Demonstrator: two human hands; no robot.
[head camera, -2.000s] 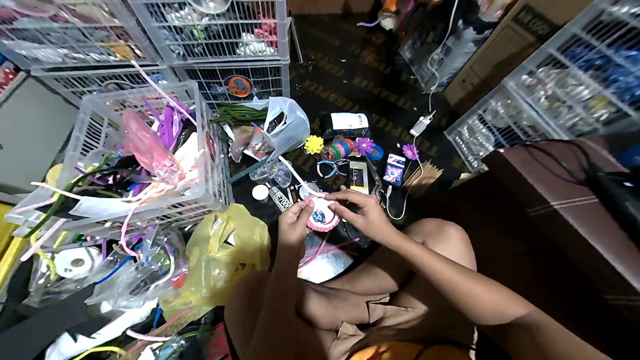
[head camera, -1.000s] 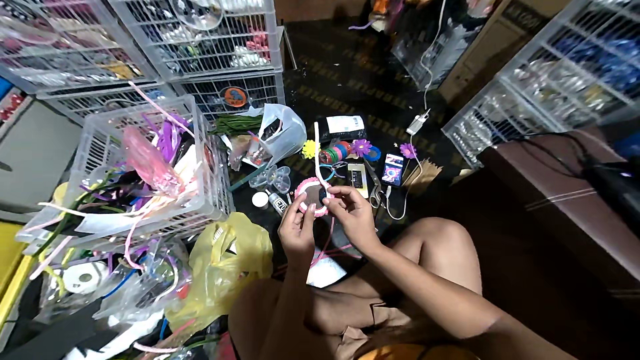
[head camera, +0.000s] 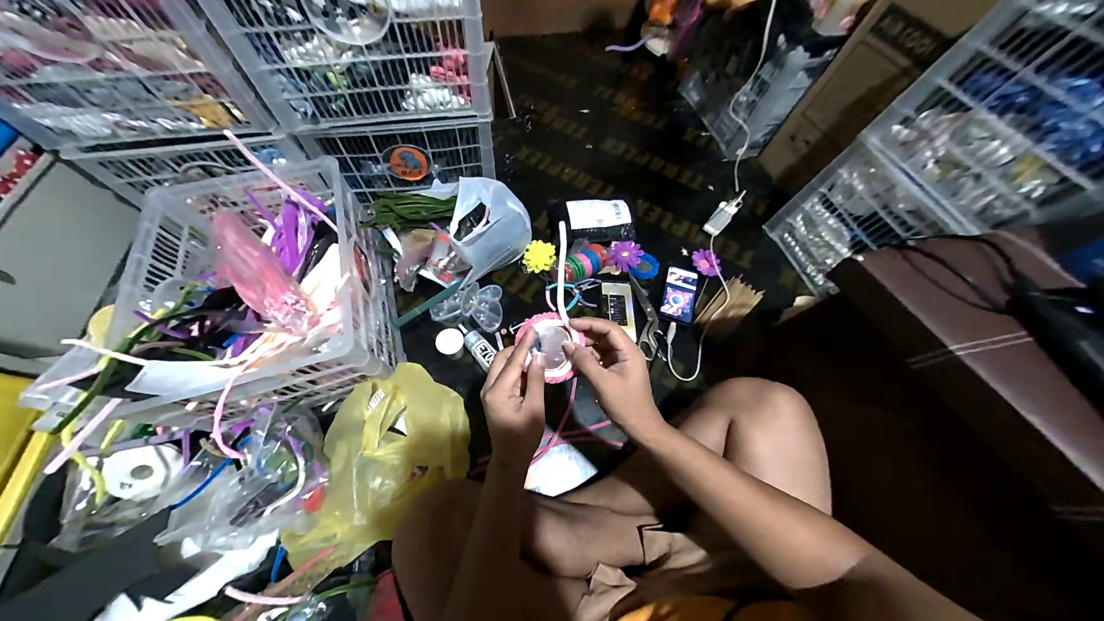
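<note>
A small round disc with a pink ruffled rim (head camera: 552, 345) is held between both hands above my crossed legs. My left hand (head camera: 516, 388) pinches its left edge between thumb and fingers. My right hand (head camera: 611, 366) grips its right edge, together with the lower end of a white fuzzy strip (head camera: 562, 267) that stands up from the disc. Pink strands (head camera: 571, 423) hang below the hands. Close beyond lie a tube of glue (head camera: 479, 348), a white round cap (head camera: 449, 342), scissors (head camera: 647, 332) and a stack of coloured tape rolls (head camera: 586, 262).
A phone (head camera: 680, 295) with a white cable lies beyond my right hand. To the left stand a crate of craft strips (head camera: 371, 293) and a yellow plastic bag (head camera: 379, 448). Drawer racks (head camera: 388, 129) rise at the back left, others (head camera: 897, 172) at the right.
Two seconds ago the disc showed a dark picture on a white face; now a plain greyish face shows. The white strip, slanting left of the disc then, now stands upright above it.
</note>
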